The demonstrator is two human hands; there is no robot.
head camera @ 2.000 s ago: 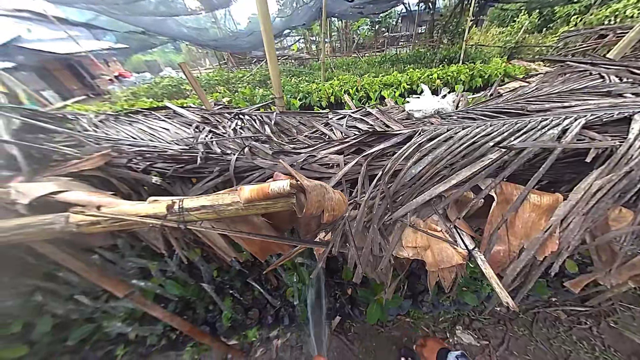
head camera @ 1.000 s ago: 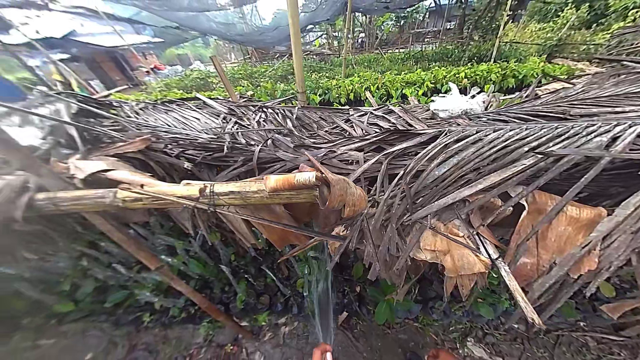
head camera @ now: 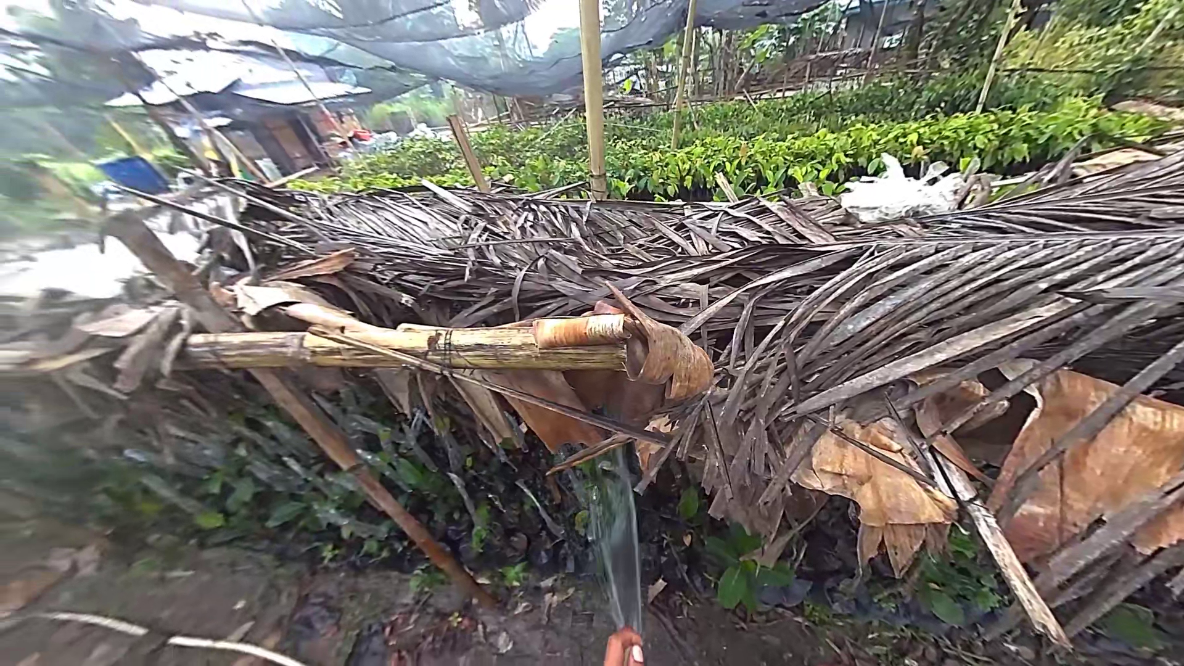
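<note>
Only the fingertips of one hand, seemingly my left hand (head camera: pixel 623 647), show at the bottom centre edge. They are pressed together where a jet of water (head camera: pixel 618 546) leaves them, apparently around a hose end hidden below the frame. The spray fans upward and away onto green seedlings (head camera: pixel 740 573) under a low cover of dry palm fronds (head camera: pixel 573 240). A bamboo pole (head camera: pixel 416 348) lies across the cover's near edge, with a curled dry leaf (head camera: pixel 675 356) at its tip. My right hand is out of view.
A slanting wooden stake (head camera: pixel 370 486) props the near side. A white hose (head camera: pixel 222 645) lies on the soil at lower left. Upright bamboo (head camera: pixel 593 102), a white plastic bag (head camera: pixel 905 191) and leafy plants (head camera: pixel 740 148) stand beyond, under shade netting (head camera: pixel 499 46).
The view has shifted left, bringing the white hose and more of the shed into sight. The skin-coloured shape at lower right in the earlier frames is gone from view. Water keeps spraying.
</note>
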